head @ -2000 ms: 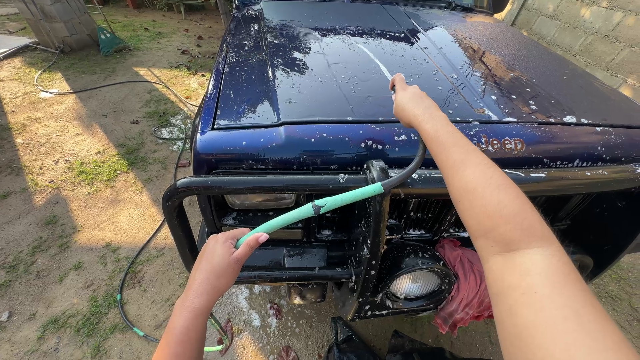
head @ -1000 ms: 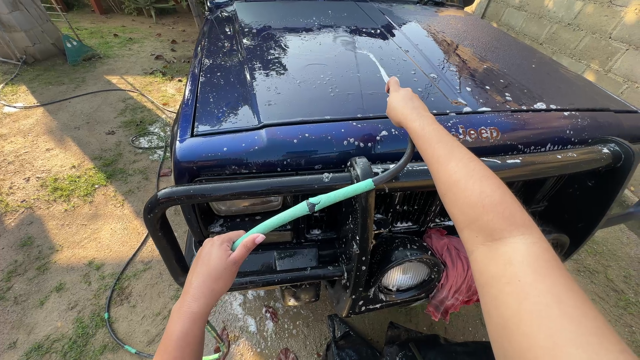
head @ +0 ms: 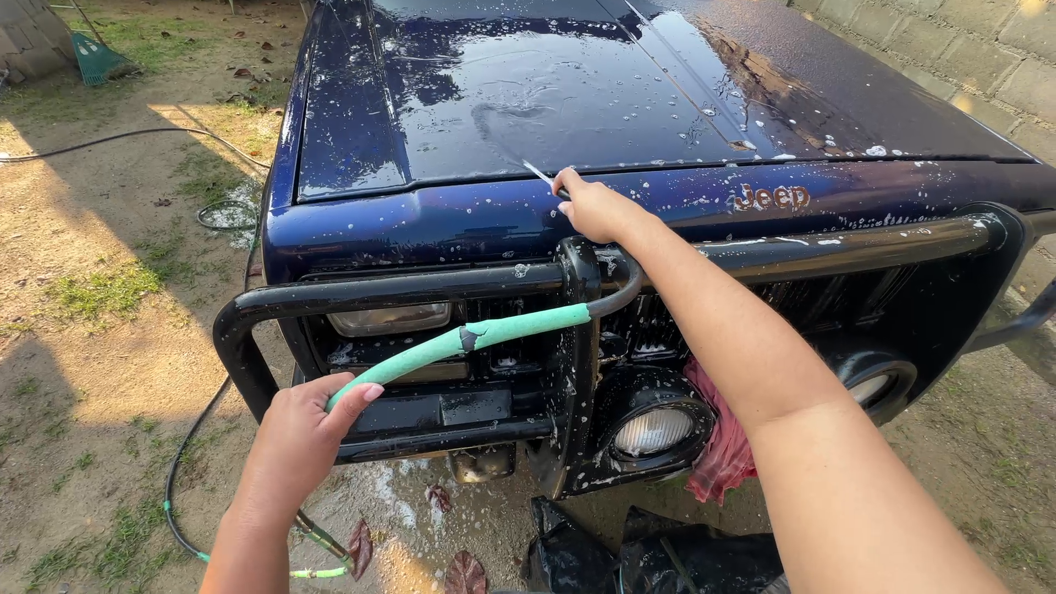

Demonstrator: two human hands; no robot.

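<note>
My left hand point(head: 305, 433) is closed around the green-sleeved part of a garden hose point(head: 429, 351), in front of the car's black bull bar point(head: 412, 289). The hose turns dark beyond the sleeve and bends up behind my right wrist. My right hand point(head: 598, 202) grips its dark end just above the car's front edge. From there a stream of water point(head: 536, 171) runs onto the wet dark blue Jeep hood point(head: 511, 107), which carries ripples and specks of foam. A red cloth point(head: 722, 441) hangs beside the round auxiliary lamp point(head: 653, 431).
More hose point(head: 177, 487) curves over the dirt ground at the left. A green rake head point(head: 97, 59) lies at the upper left. Black plastic bags point(head: 701, 549) lie below the bumper. A concrete block wall point(head: 965, 49) runs along the right.
My right hand has come back and lower, toward the hood's front edge, and the water now lands toward the hood's left side. My left hand keeps its hold on the green sleeve.
</note>
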